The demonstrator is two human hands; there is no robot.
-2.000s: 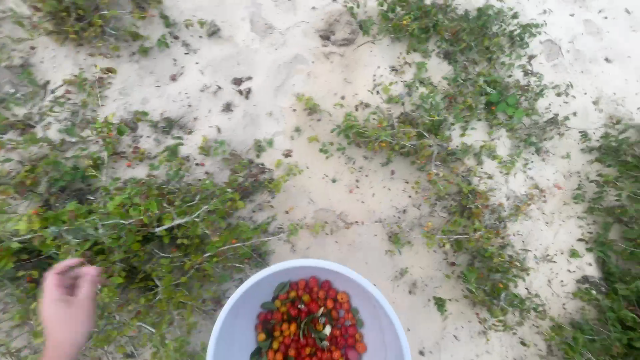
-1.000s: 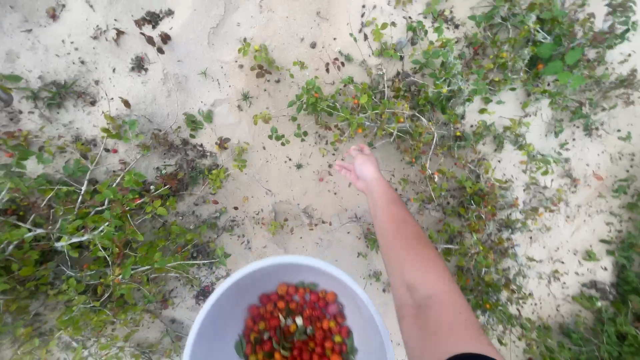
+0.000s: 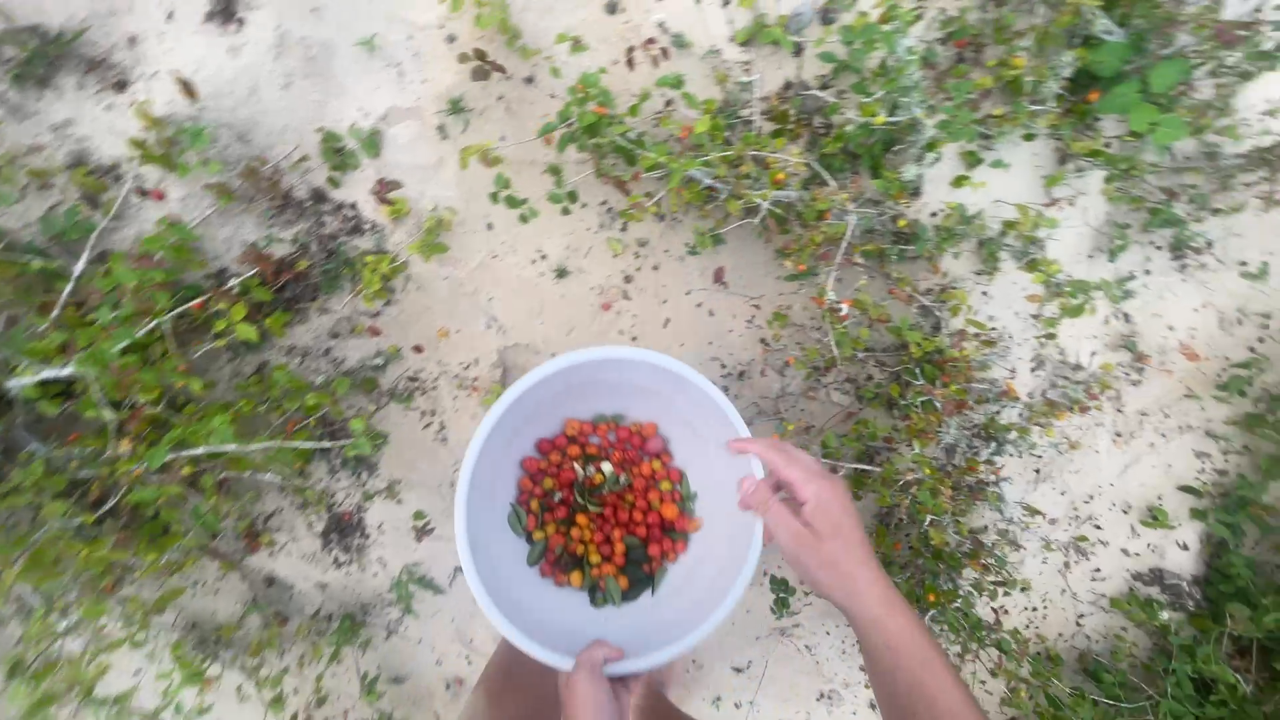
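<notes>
A round white bowl (image 3: 608,365) holds many red, orange and yellow berries (image 3: 610,500) mixed with green leaves and sits low in the middle of the head view. My left hand (image 3: 595,685) grips its near rim, thumb over the edge and the fingers hidden underneath. At the bowl's right rim is my right hand (image 3: 800,510), its fingertips reaching over the edge and slightly apart; whether they press on the rim or hold a berry cannot be told.
Low leafy shrubs with bare twigs (image 3: 200,400) spread over the sand (image 3: 440,300) on the left. More berry-bearing shrubs (image 3: 850,180) run from the upper middle down the right side. My legs (image 3: 515,685) show below the bowl.
My right hand has moved from beside the shrub back down to the bowl's right rim. The bowl shows whole now, and my left hand has come into view on its near rim.
</notes>
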